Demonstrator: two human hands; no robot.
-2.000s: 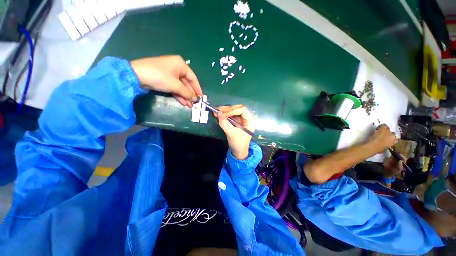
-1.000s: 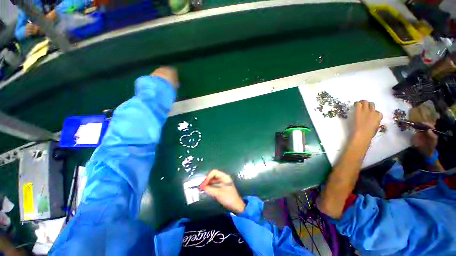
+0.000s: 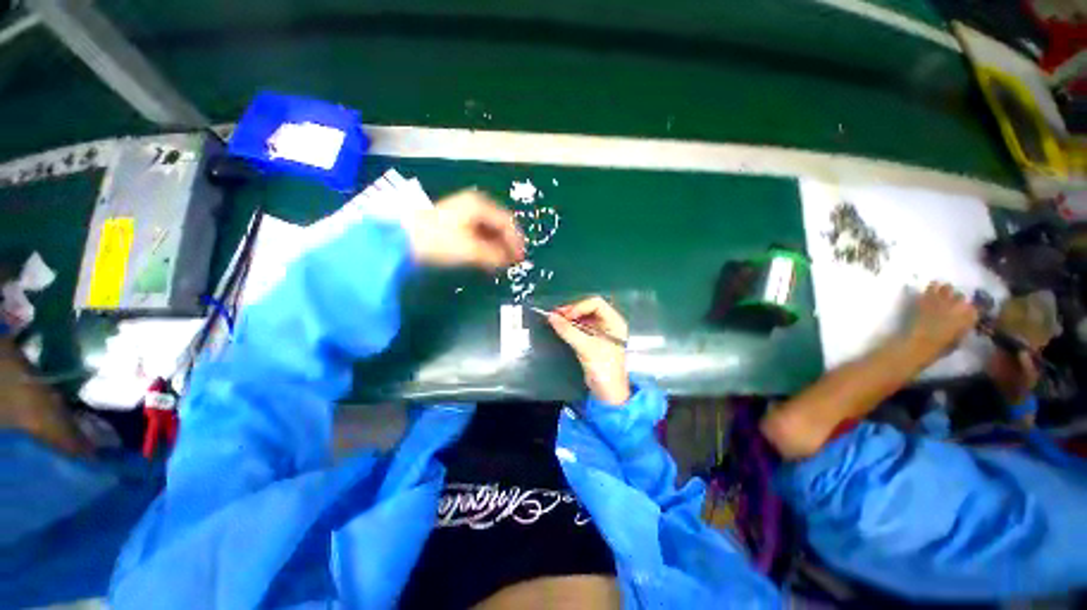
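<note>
My right hand [image 3: 600, 337] holds thin tweezers [image 3: 582, 324] pointing left, their tip just right of a small white pad sheet [image 3: 514, 331] near the bench's front edge. My left hand [image 3: 469, 231] is blurred, above the bench left of the tiny white pieces; whether anything is between its fingers cannot be told. Tiny white pieces [image 3: 521, 277] lie scattered behind the pad sheet. Others form a heart outline [image 3: 540, 224], partly behind my left hand, with a small pile [image 3: 523, 191] farther back.
Solder wire spool [image 3: 777, 286] at right. Neighbour's arm [image 3: 871, 380] over a white sheet [image 3: 834, 331] with small metal parts [image 3: 855, 237]. Blue bin [image 3: 342, 163], white strip sheet [image 3: 397, 197], grey metal box [image 3: 179, 226] and red-handled tool [image 3: 159, 417] at left. A pale rail [image 3: 596, 155] runs behind.
My left hand left the pad sheet, reached over the rear rail, and is now back near the white pieces. My right hand stays by the pad sheet with the tweezers. The view has shifted.
</note>
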